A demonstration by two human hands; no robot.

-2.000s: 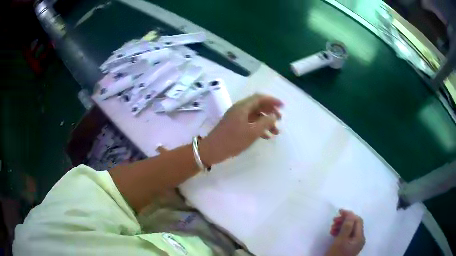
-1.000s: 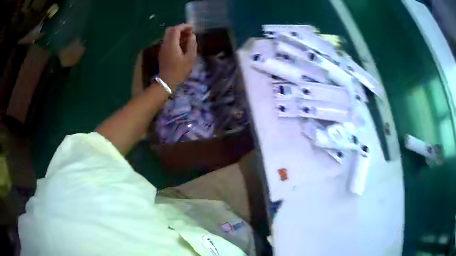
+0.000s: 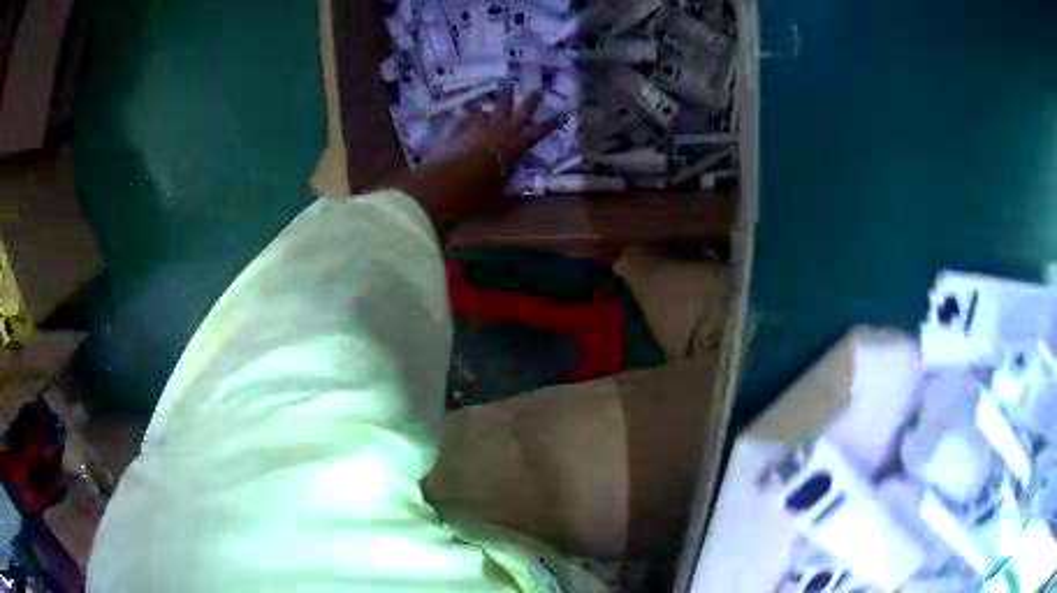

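Observation:
My left hand [image 3: 510, 130] reaches down into an open brown carton [image 3: 603, 214] on the floor. Its fingers are spread over the white handle shells [image 3: 469, 58] that fill the carton, and it holds nothing that I can see. More handle shells [image 3: 852, 521] with dark oval holes lie piled on the white work sheet [image 3: 748, 492] at the lower right, large and close to the camera. My right hand is not in view.
A red and dark green object [image 3: 539, 319] stands on the floor just below the carton. Brown cardboard [image 3: 46, 226] lies at the far left, with a yellow thing at the picture's edge. The bench edge runs upright right of the carton.
The view has turned down and left to the carton. My left hand has moved from above the work sheet, past the carton's far side, down onto the shells. My right hand has left the picture.

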